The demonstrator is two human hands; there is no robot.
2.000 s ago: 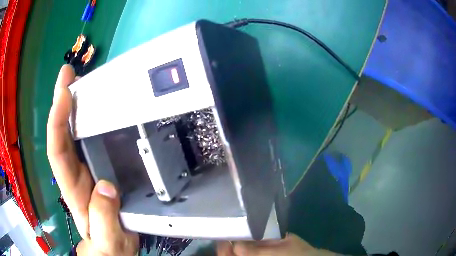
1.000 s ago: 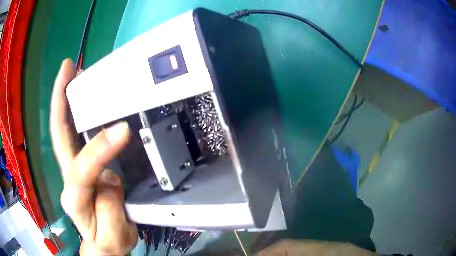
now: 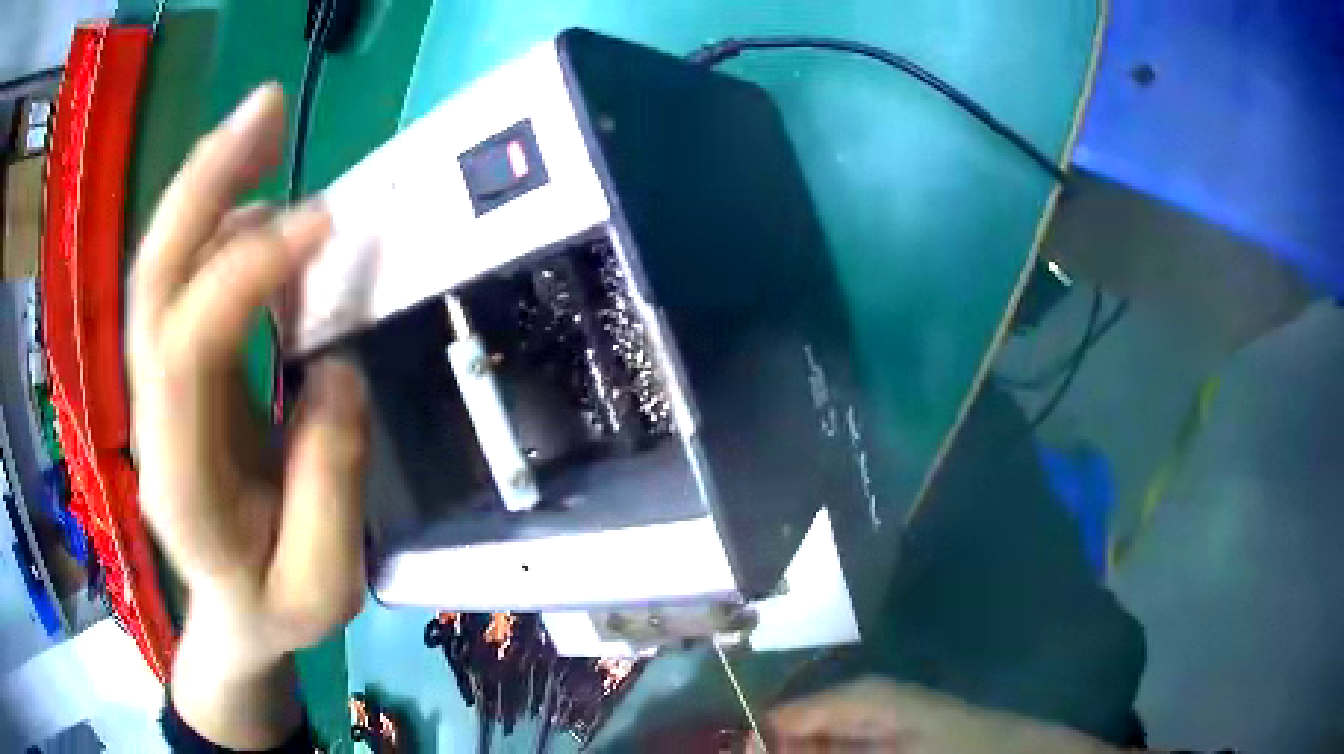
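The grey-white screw feeder (image 3: 649, 567) sits tilted in view, its open top facing me, with silvery screws (image 3: 634, 361) heaped inside. A pale plate (image 3: 494, 420) stands in the hopper beside them. My left hand (image 3: 243, 427) is blurred at the feeder's left side, fingers apart, thumb by the opening and one fingertip over the top-face corner; whether it grips is unclear. My right hand (image 3: 899, 722), cut off by the bottom edge, holds a thin rod tool (image 3: 740, 692) whose tip reaches the metal pick-up head (image 3: 678, 622) at the feeder's front.
Copper-ended black connectors (image 3: 501, 641) lie below the feeder on the green mat (image 3: 929, 265). A black cord (image 3: 899, 67) runs from the feeder over the bench edge. A blue bin (image 3: 1223, 133) is at the upper right. A red strip (image 3: 96, 295) runs along the left.
The feeder's front ledge and pick-up head have come into view. My left hand has shifted and its fingers have spread from the feeder's side. The rod in my right hand shows more clearly.
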